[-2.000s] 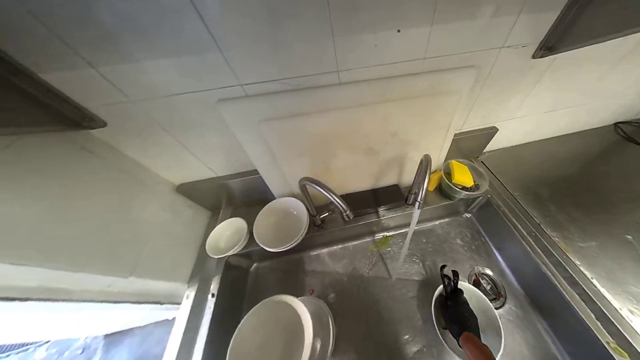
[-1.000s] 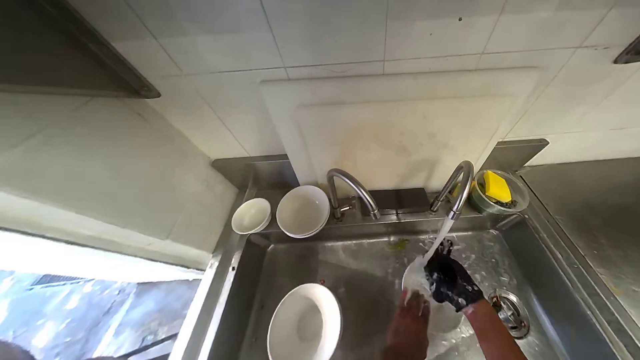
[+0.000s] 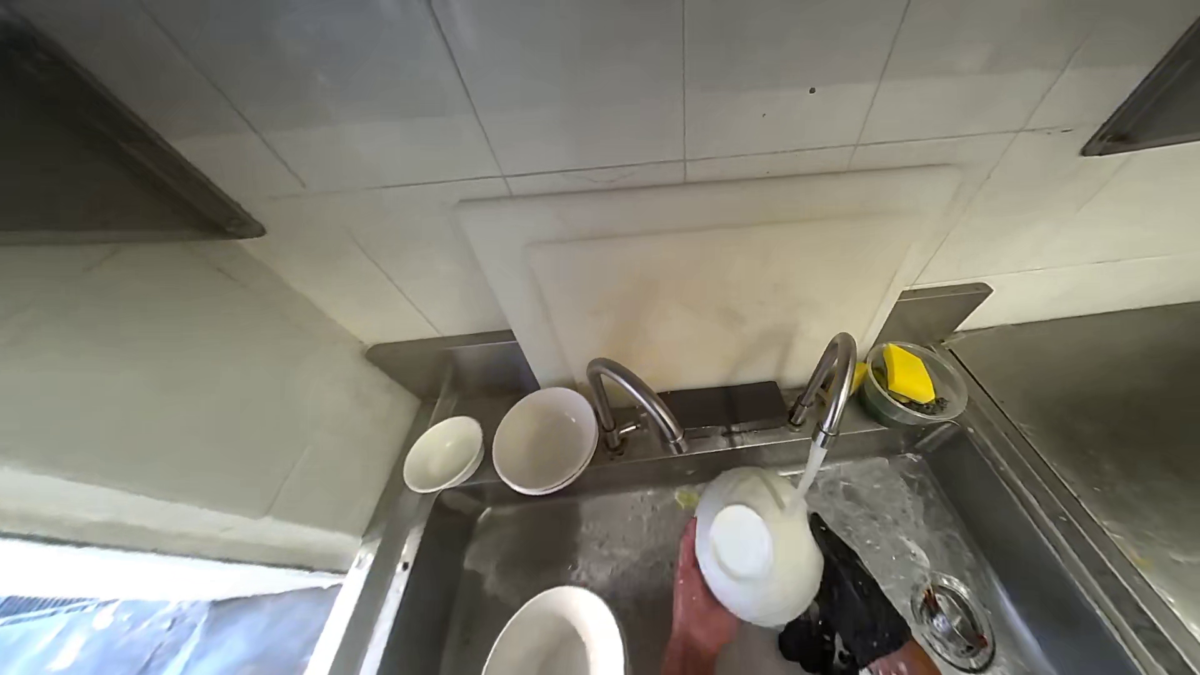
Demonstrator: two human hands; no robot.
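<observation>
A white bowl (image 3: 759, 553) is tilted with its underside and foot ring facing me, under running water from the right gooseneck faucet (image 3: 834, 384). My bare left hand (image 3: 696, 600) grips its left side. On its right side is my right hand (image 3: 848, 600), in a black glove; its fingertips are partly hidden by the bowl. Another white bowl (image 3: 560, 637) rests in the steel sink (image 3: 525, 572) at the lower left. On the back left ledge stand a small white bowl (image 3: 444, 454) and a stack of larger white bowls (image 3: 546, 441).
A second gooseneck faucet (image 3: 637, 398) stands left of the running one. Cutting boards (image 3: 722, 291) lean on the tiled wall. A clear tub (image 3: 937, 398) with a yellow sponge (image 3: 907, 373) sits at the back right corner. The drain strainer (image 3: 953, 621) holds food scraps.
The bowl has been turned so its underside faces me, and both hands are now on it under the stream. Two seconds ago only the gloved hand showed, at a bowl near the drain.
</observation>
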